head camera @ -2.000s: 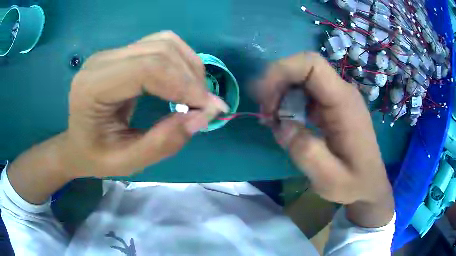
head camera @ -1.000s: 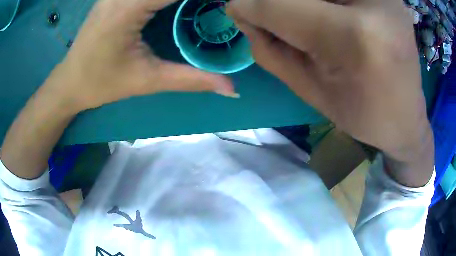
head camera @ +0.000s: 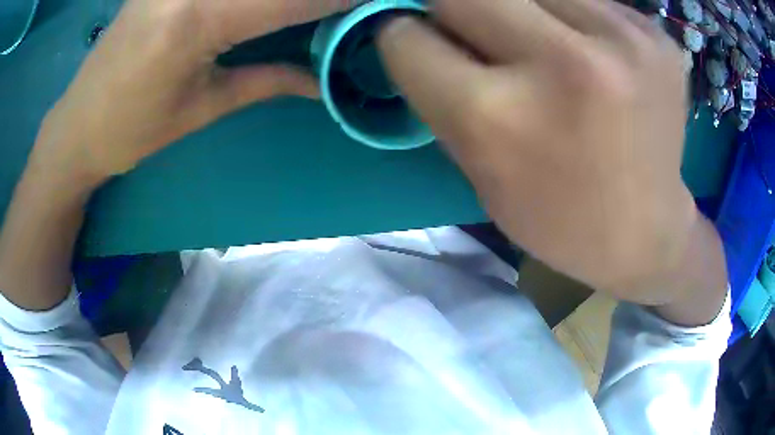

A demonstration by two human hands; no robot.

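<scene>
A teal round housing stands at the top centre of the view, its open end facing me. My left hand holds it from the left, with the thumb against its outer wall and the fingers beyond the top side. My right hand reaches over from the right, its fingertips inside the housing's opening. The fingers cover most of the hub. No motor shows in the housing, and what the right fingertips hold, if anything, is hidden.
A heap of silver motors with red wires lies at the top right. A blue bin edges the right side, with teal housings beyond it. Part of another teal housing shows at the top left corner. A brown cardboard box is below the bench edge.
The motor and its leads, held between both hands earlier, are out of sight. My left thumb has closed onto the housing, and my right fingers have gone down into it. The view has tilted down.
</scene>
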